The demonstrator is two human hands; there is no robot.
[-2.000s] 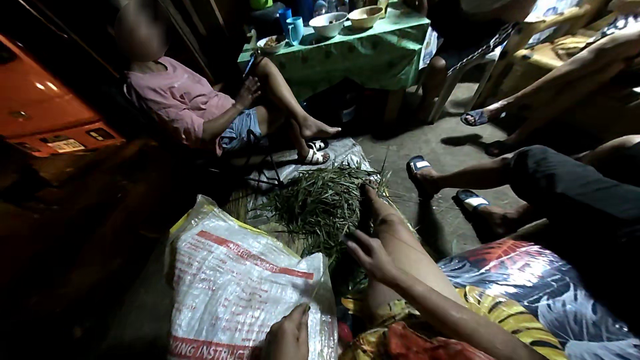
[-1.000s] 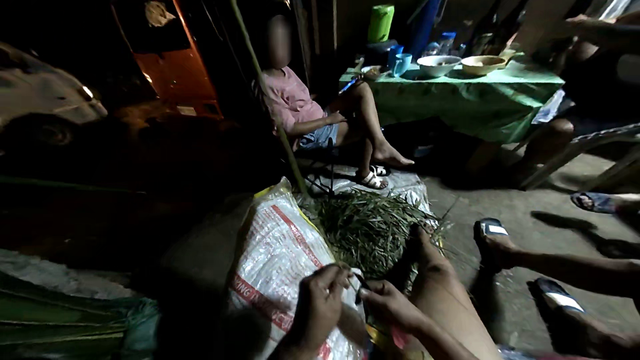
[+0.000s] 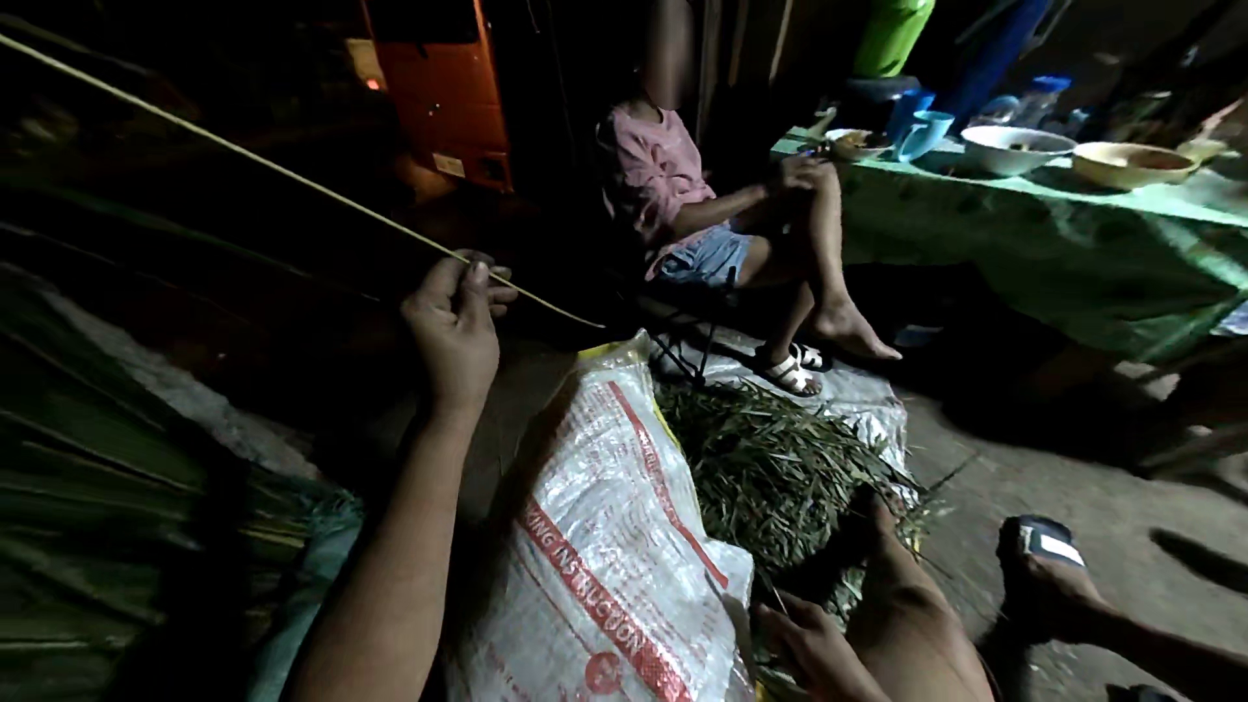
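Note:
My left hand (image 3: 458,302), raised left of centre, pinches a long thin pale strip (image 3: 244,156), perhaps a leaf rib, between thumb and fingers. The strip runs from the upper left down to a thin tip right of the hand. Low in the view, my right hand (image 3: 809,634) is closed around something thin and dark, mostly hidden, beside a white woven plastic sack (image 3: 604,546) with red bands and printing. The sack lies in front of me, over or near my lap. Beyond it a heap of narrow green leaf trimmings (image 3: 770,468) rests on a pale sheet (image 3: 877,400).
A person in a pink shirt (image 3: 658,166) sits beyond the heap. At the upper right, a table with a green cloth (image 3: 1033,253) bears bowls and cups. Long green leaves (image 3: 97,487) lie at the left. Another person's sandalled foot (image 3: 1053,556) is at the right.
My hands were close together over the sack one second ago; now they are apart, the left raised with the strip. The view has swung right to left since the earliest frame.

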